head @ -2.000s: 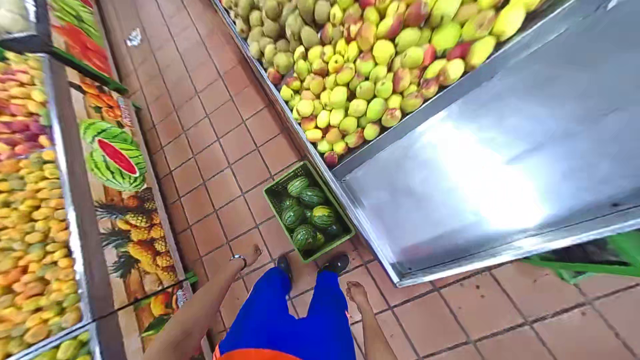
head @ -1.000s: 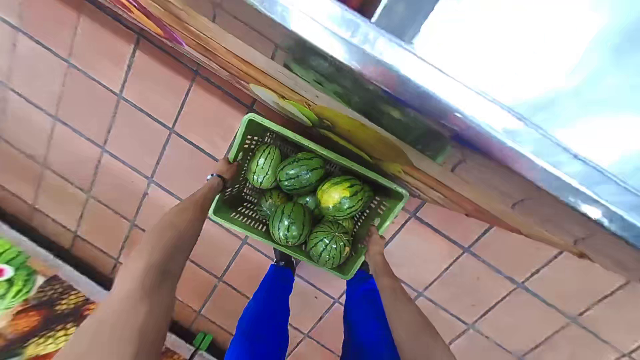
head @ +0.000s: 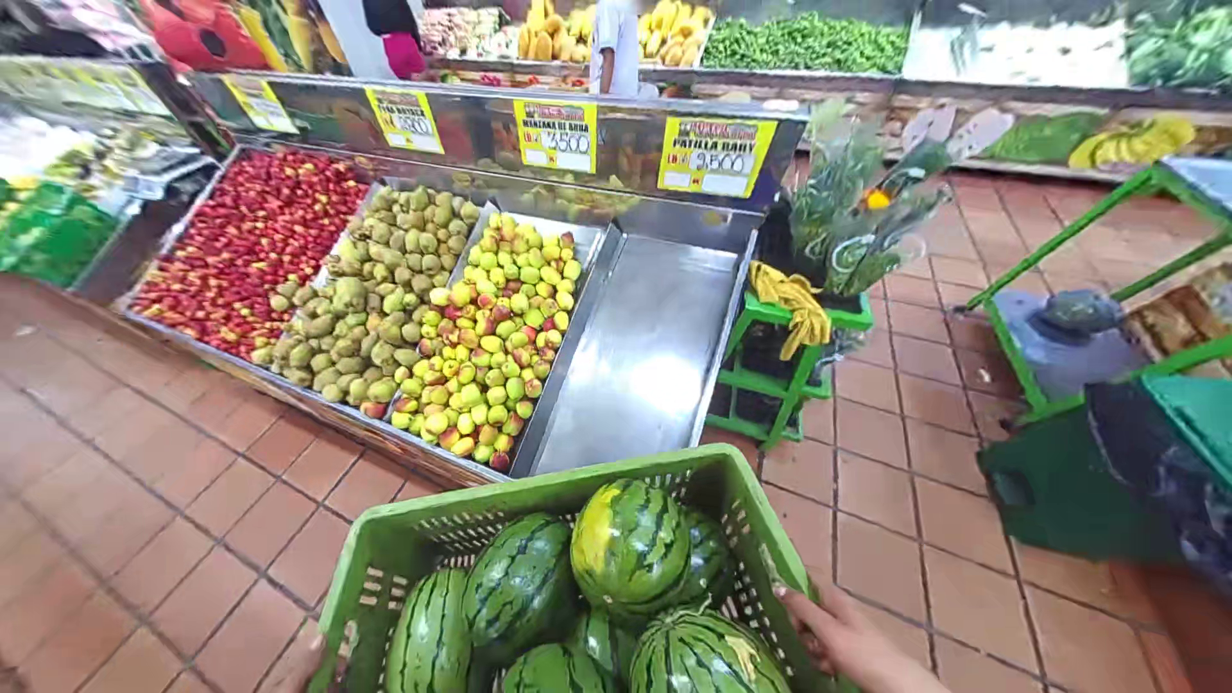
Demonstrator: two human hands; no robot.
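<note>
A green plastic crate (head: 616,470) holding several striped watermelons (head: 525,575) is at the bottom centre, lifted off the floor. One watermelon (head: 630,544) has a yellow patch. At the crate's left side, my left hand (head: 306,662) grips it, mostly cut off by the frame's lower edge. The fingers of my right hand (head: 823,621) are hooked in the crate's right side. Just beyond the crate lies the bare metal bay (head: 645,337) of a sloping display stand, beside a bay of yellow-green and red fruit (head: 500,337).
Brown fruit (head: 385,279) and small red fruit (head: 260,231) fill the bays farther left. Right of the stand are a green rack (head: 770,385) with yellow gloves (head: 794,298), wrapped plants (head: 847,221), a green-framed cart (head: 1059,327) and a dark green bin (head: 1078,481). A person (head: 616,43) stands behind.
The crate of watermelons has risen from the floor, with both my hands holding its sides. The view has tilted up to the display stand.
</note>
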